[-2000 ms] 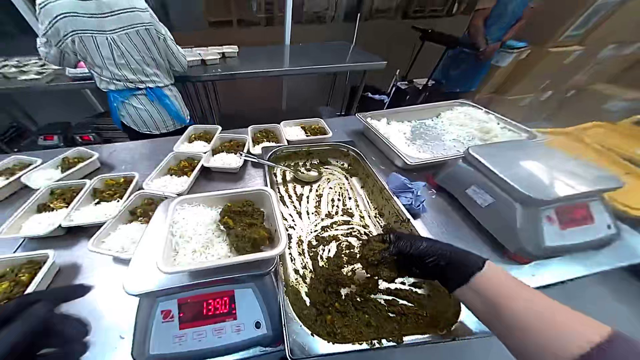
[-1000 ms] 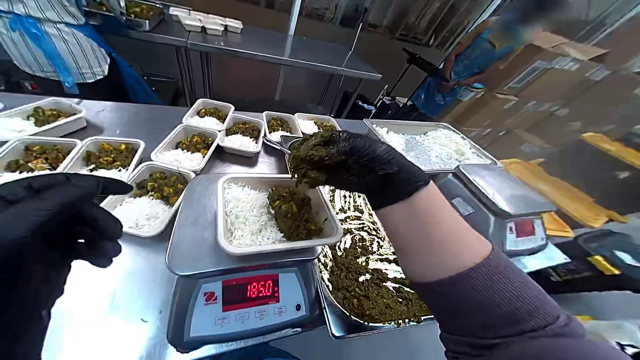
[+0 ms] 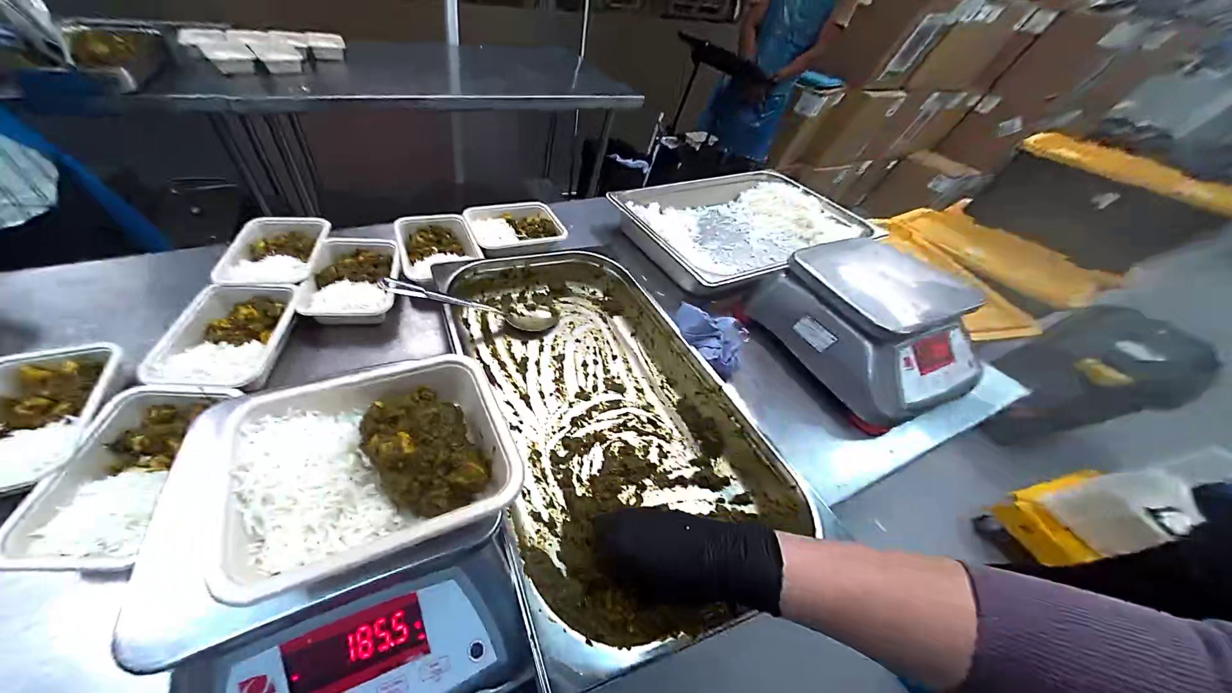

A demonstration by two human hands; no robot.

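My right hand [image 3: 688, 560], in a black glove, reaches into the dark green curry at the near end of a deep steel pan [image 3: 664, 361]; its fingertips are hidden, so its hold is unclear. A metal spoon [image 3: 529, 318] rests across the pan's far left rim. Left of the pan, a white tray of rice and curry [image 3: 361, 472] sits on an Ohaus scale [image 3: 385, 635] with a lit red display reading 185.5. My left hand is out of view.
Several filled trays [image 3: 226, 337] stand to the left and behind. A shallow pan of rice [image 3: 741, 226] and a second scale [image 3: 866, 327] are at the right, a crumpled blue cloth [image 3: 710, 337] beside them. A person in a blue apron [image 3: 756, 77] stands behind, near cardboard boxes [image 3: 1011, 87].
My right hand has moved from above the tray on the scale, where it held curry, back down into the pan. My left hand has left the view. The display went from 185.0 to 185.5.
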